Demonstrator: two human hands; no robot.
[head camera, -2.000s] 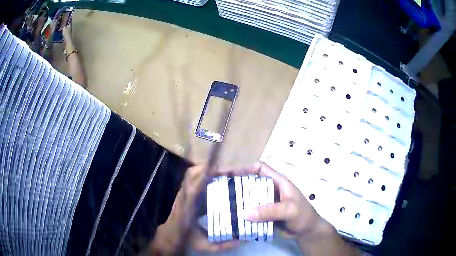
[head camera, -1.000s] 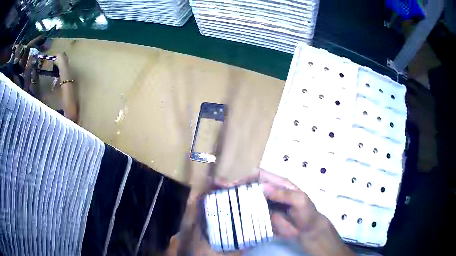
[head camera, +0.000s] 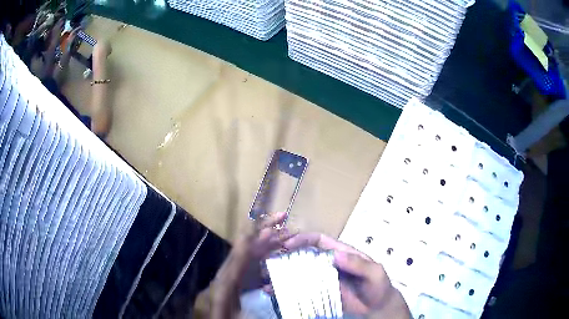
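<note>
My right hand (head camera: 368, 280) holds a block of phone middle frames (head camera: 306, 283) side by side, silver edges up, at the bottom centre. My left hand (head camera: 240, 268) is at the block's left side, blurred, with fingers reaching up towards the near end of a single middle frame (head camera: 296, 166). That frame lies flat on the tan surface (head camera: 206, 124), camera holes at its far end. Whether my left hand still touches the block or the single frame is unclear.
A white blister tray (head camera: 399, 180) with holed pockets lies at the right. Ribbed white trays (head camera: 56, 205) stand close at the left. Tray stacks (head camera: 374, 47) stand at the back. A coworker's arm (head camera: 100, 93) is at far left. A blue bin (head camera: 530, 50) is at upper right.
The view has shifted, showing more of the back stacks. The left fingers have moved up towards the flat frame. The block has tilted and sits lower in the picture.
</note>
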